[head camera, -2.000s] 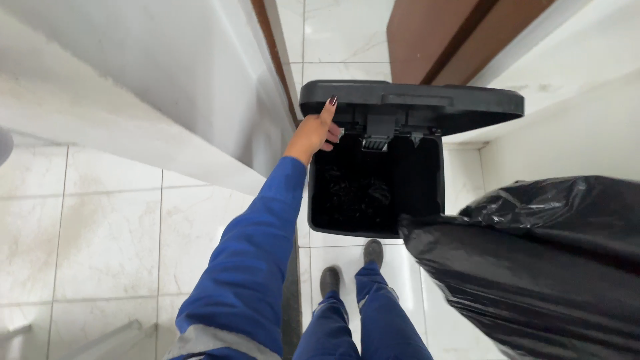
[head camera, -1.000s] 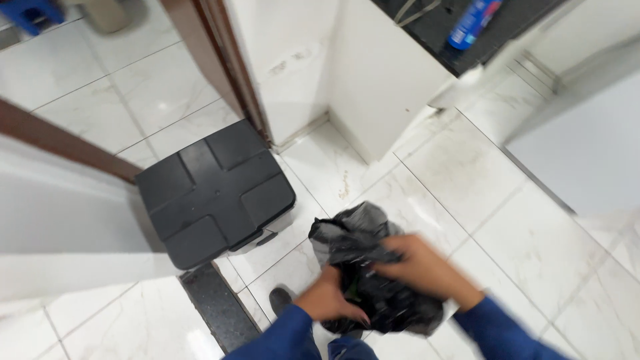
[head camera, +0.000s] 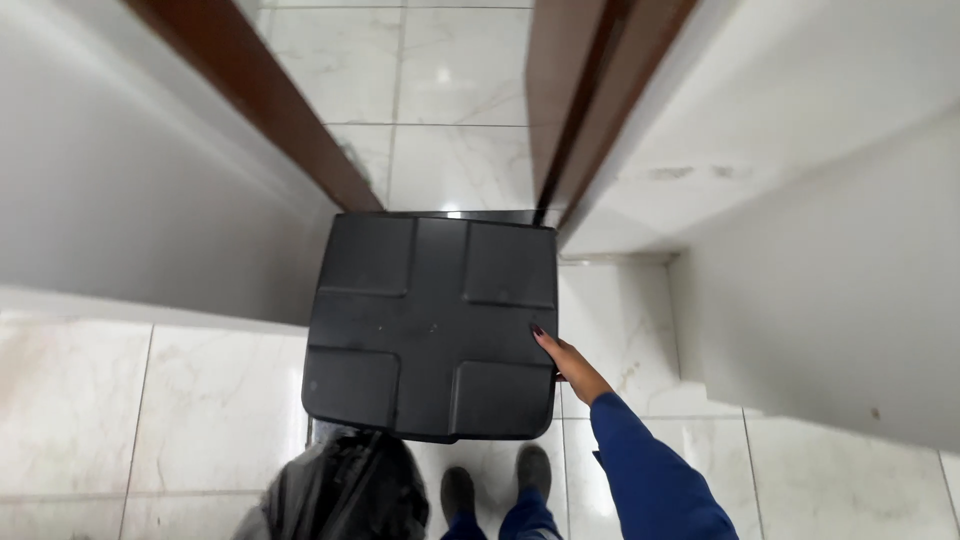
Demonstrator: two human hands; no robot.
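The closed lid of a black plastic bin (head camera: 435, 326) fills the middle of the head view, in front of a doorway. My right hand (head camera: 574, 367) grips the lid's right edge, thumb on top and the fingers mostly hidden beneath. A bunched black plastic bag (head camera: 349, 487) is at the bottom, left of my feet and just below the bin's near edge. My left hand does not show, so what holds the bag cannot be seen.
Brown door frame parts (head camera: 277, 105) and a brown door (head camera: 574, 97) flank the doorway. A white wall (head camera: 150, 180) stands left, another (head camera: 825, 285) right. My dark shoes (head camera: 533, 469) are on the marble-look tile floor (head camera: 217, 405) near the bin.
Two seconds ago the bin stood open with a hand at its lid; a second ago it was shut and both hands were on the black bag. Now my right hand is on the lid.
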